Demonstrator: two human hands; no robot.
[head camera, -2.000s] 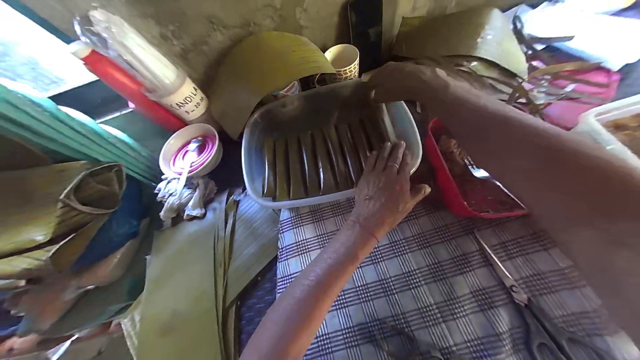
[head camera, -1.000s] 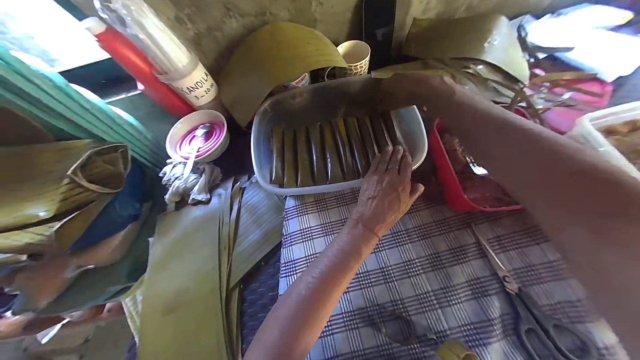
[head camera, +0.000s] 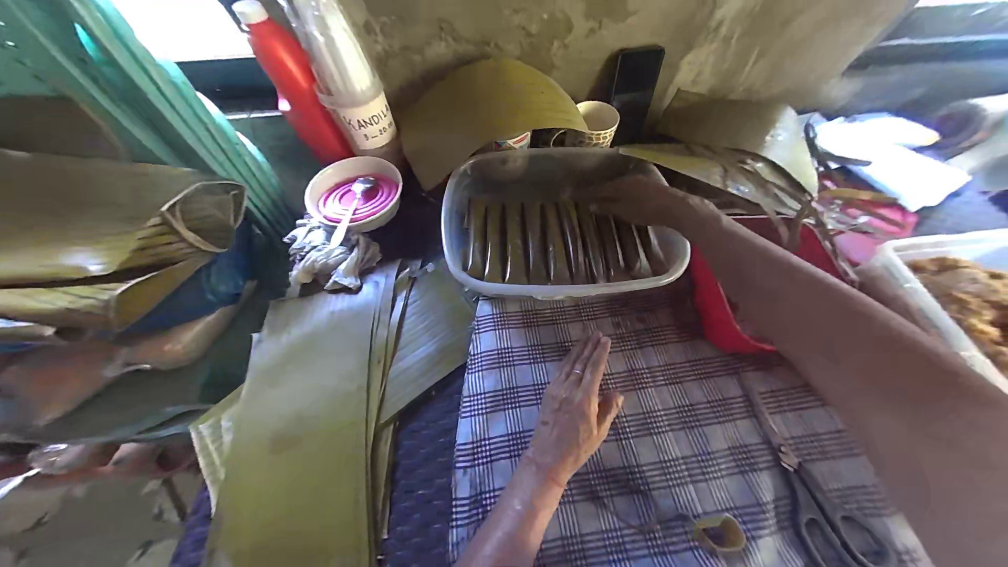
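A row of slim leaf-wrapped parcels (head camera: 543, 244) lies side by side in a translucent plastic container (head camera: 563, 290). My right hand (head camera: 630, 201) reaches into the container over the parcels at its right; shadow hides whether its fingers grip one. My left hand (head camera: 576, 402) rests palm down on the checked cloth (head camera: 646, 441) in front of the container, holding nothing. Black-handled scissors (head camera: 795, 472) lie on the cloth at the right. A small ring of leaf (head camera: 719, 534) sits near the cloth's front edge.
Cut banana leaves (head camera: 303, 425) lie at left, near a bowl with a spoon (head camera: 354, 193). A red container (head camera: 720, 315) is partly under my right forearm. A tub of brown food (head camera: 965, 299) stands far right. Behind are a paper cup (head camera: 598, 124) and phone (head camera: 636, 83). Another person's foot (head camera: 47, 386) shows left.
My left hand has left the container's near rim and come down onto the cloth. My right hand has moved from the back rim into the container, over the parcels.
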